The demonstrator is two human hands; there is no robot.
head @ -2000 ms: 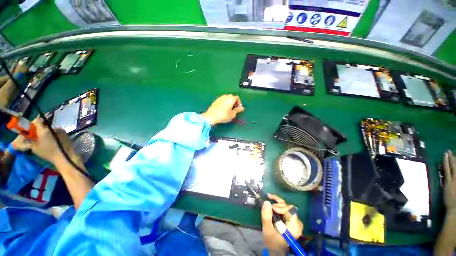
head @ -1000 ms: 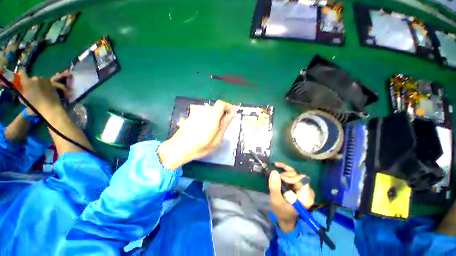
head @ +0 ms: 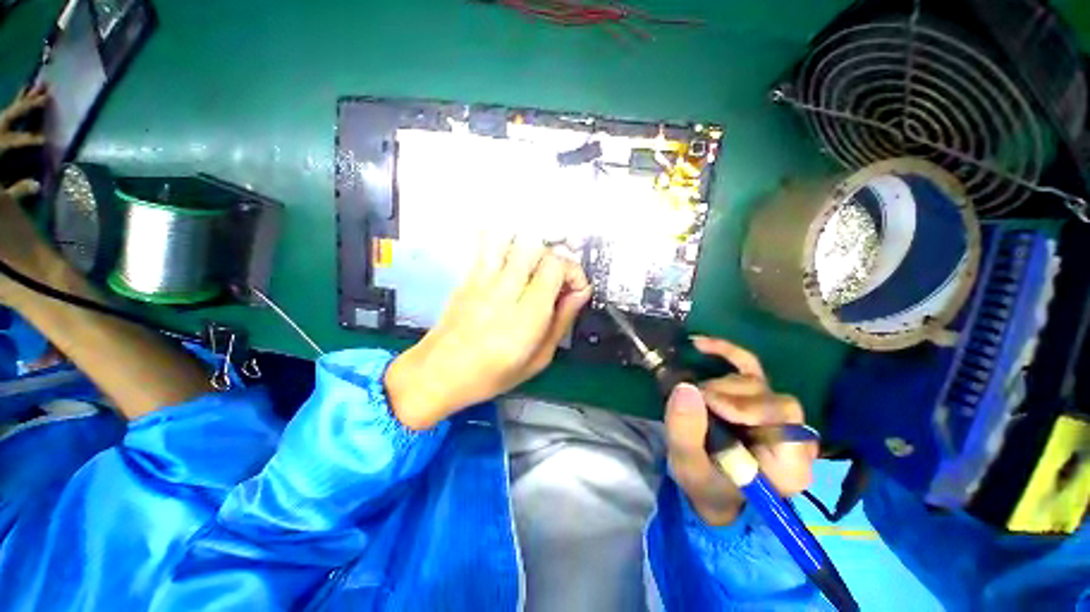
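The opened tablet assembly (head: 365, 215) lies flat in front of me, its silver inside glaring and its crowded board at the right end. My left hand (head: 496, 329) is over the tablet's lower middle, thumb and fingertips pinched together near the board; whatever is between them is too small and washed out to tell. My right hand (head: 735, 430) holds the blue soldering iron (head: 783, 520) like a pen. Its thin metal tip points up and left to the board's lower edge, close to my left fingertips.
Solder spool (head: 173, 249) on its stand at left, with binder clips (head: 227, 359) below. Red lead wires (head: 574, 12) at the top. Tape roll (head: 879, 251), fume fan (head: 914, 108), blue soldering station (head: 992, 359) and yellow sponge tray (head: 1058, 478) at right. A neighbour's arm (head: 102, 335) at left.
The view has moved down and closer to the tablet. My left hand has come from beyond the tablet's far edge to over it, and now is near the iron's tip. The iron stays in my right hand.
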